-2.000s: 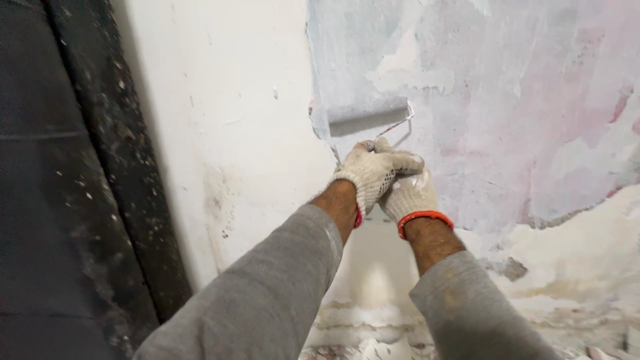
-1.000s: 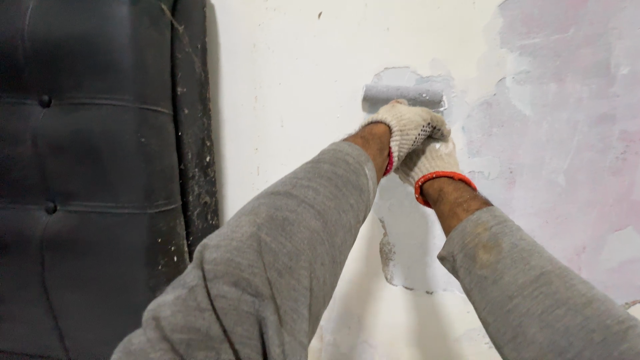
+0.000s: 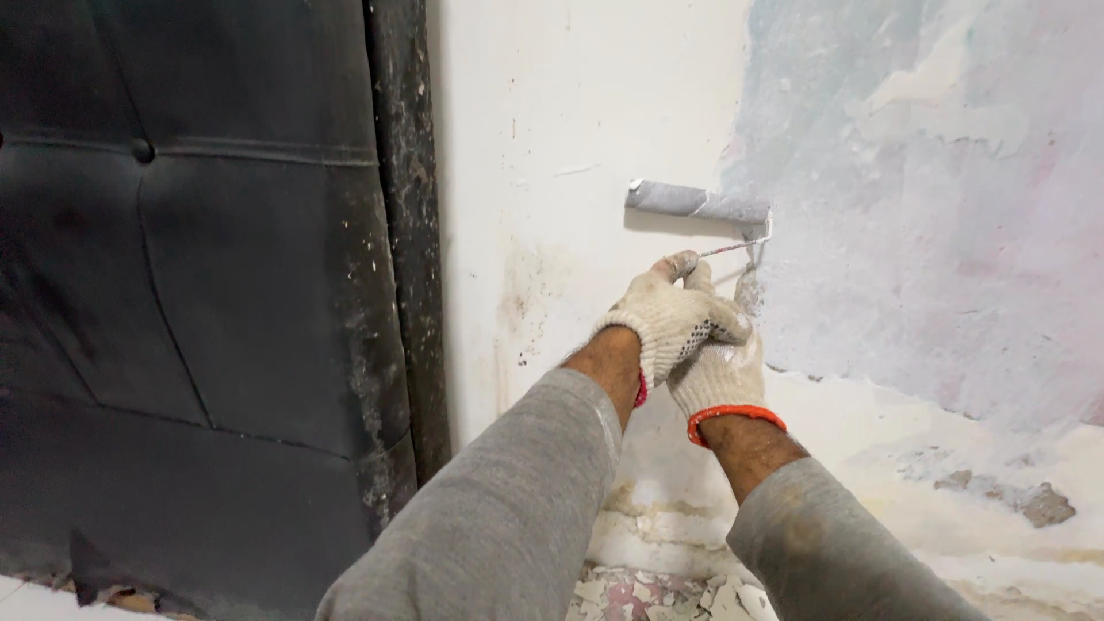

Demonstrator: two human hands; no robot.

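A paint roller with a grey, paint-wet sleeve lies nearly level against the wall, where white paint meets a grey-lilac patch. Its thin wire frame bends around the right end and runs down to my hands; the handle is hidden by the gloves. My left hand, in a dotted cream knit glove, is closed around the handle, a fingertip bare or paint-smeared at the wire. Just below and to the right, my right hand, in a similar glove with an orange cuff, grips the lower handle, partly covered by the left.
A black tufted padded panel with a paint-flecked edge stands along the left side. Low on the wall is a rough, chipped spot. Flakes of peeled paint lie at the wall's foot.
The roller was over a small grey patch on the wall one second ago; now it lies at the left edge of the large lilac patch. Both hands keep hold. The view has shifted.
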